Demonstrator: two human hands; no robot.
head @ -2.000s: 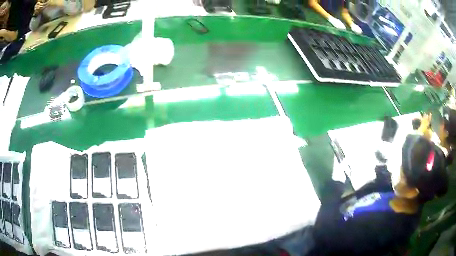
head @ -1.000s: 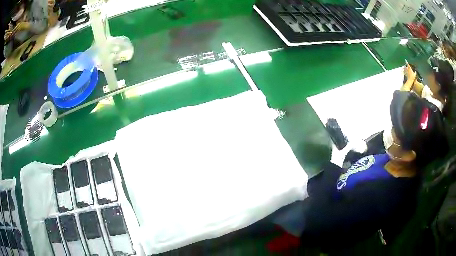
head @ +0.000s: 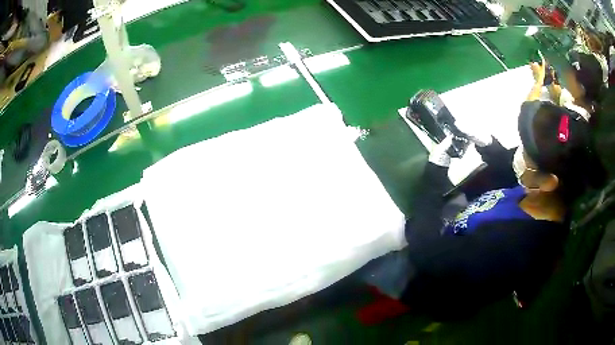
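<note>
Neither of my hands is in the picture. A large white liner cloth [head: 270, 215] lies as a thick, soft square in front of me, its front edge hanging down. To its left, phone frames [head: 117, 311] lie in two rows on a white-lined tray [head: 44, 259]. The upper row shows three frames, the lower row several. Each has a dark upper part and a pale lower part. More phone frames [head: 15, 303] on another lined tray are cut off at the left edge.
A neighbouring worker [head: 499, 256] at the right holds dark pieces [head: 435, 118] over a white sheet [head: 479, 108]. A blue tape roll [head: 84, 111], small tape roll [head: 54, 156] and pale post [head: 120, 60] stand beyond the trays. A black tray [head: 411, 20] lies at the far side. Something red [head: 381, 305] is low down.
The view has swung, so the bench things sit further left and the far tray higher. The neighbouring worker has raised the dark pieces with both hands.
</note>
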